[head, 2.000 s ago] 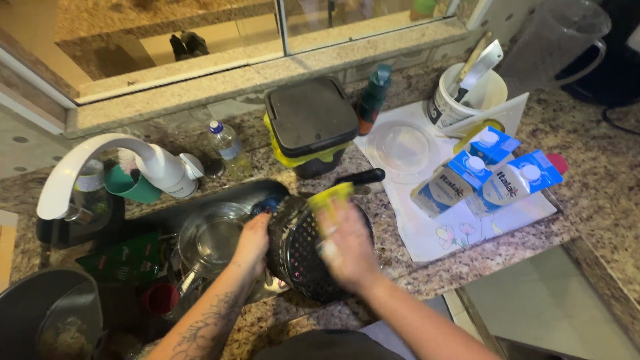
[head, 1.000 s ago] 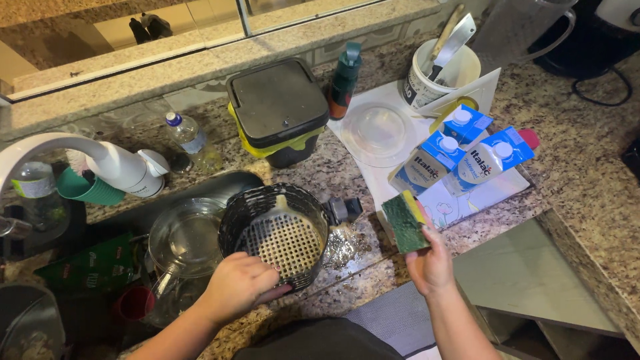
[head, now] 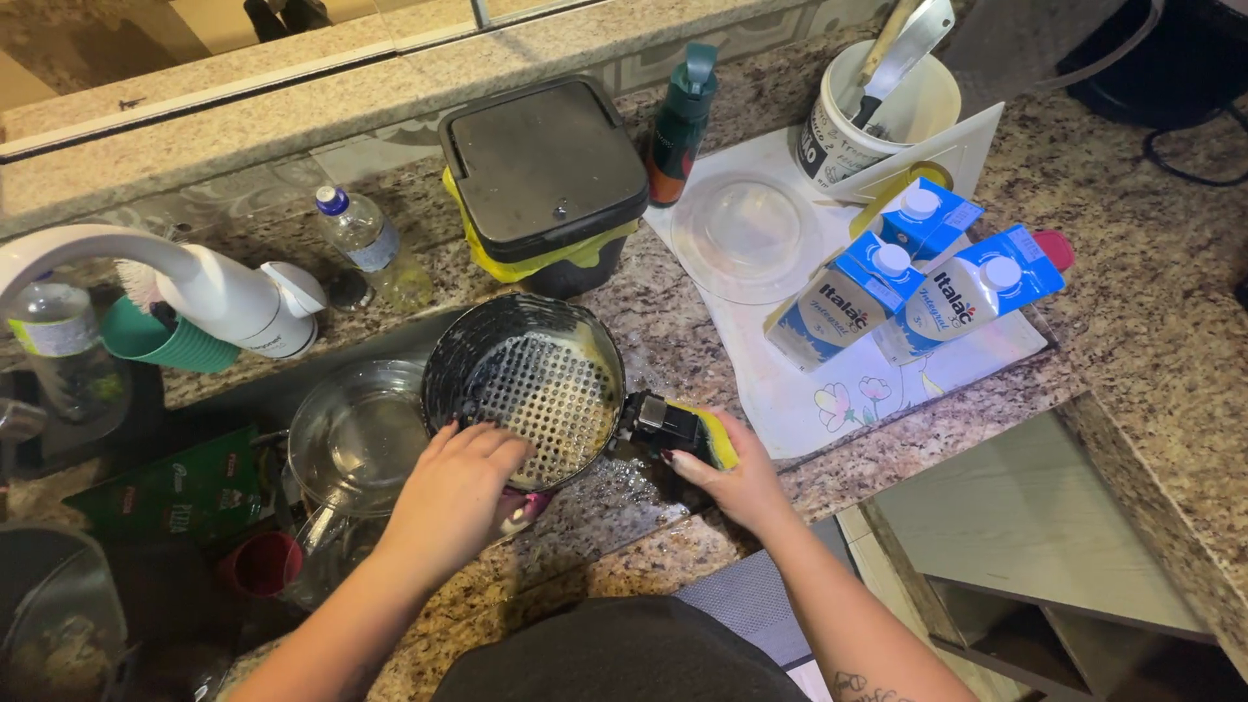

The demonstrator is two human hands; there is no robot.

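A black air fryer basket with a perforated bottom is tilted over the wet granite counter beside the sink, its inside facing up. My left hand grips its near left rim, fingers inside and thumb below. At the basket's right, my right hand presses a yellow and green sponge against the black handle. Pale, cloudy residue or suds show on the basket's bottom. Left of the basket, a clear glass dish lies in the sink.
A lidded black bin and a dark green bottle stand behind. Several milk cartons, a clear lid and a white bucket are at right. The white faucet, green cup and red cup are left.
The sponge in my right hand was held away from the basket a second ago and now touches the handle. Earlier still, the basket's perforated outside faced up; now its inside does.
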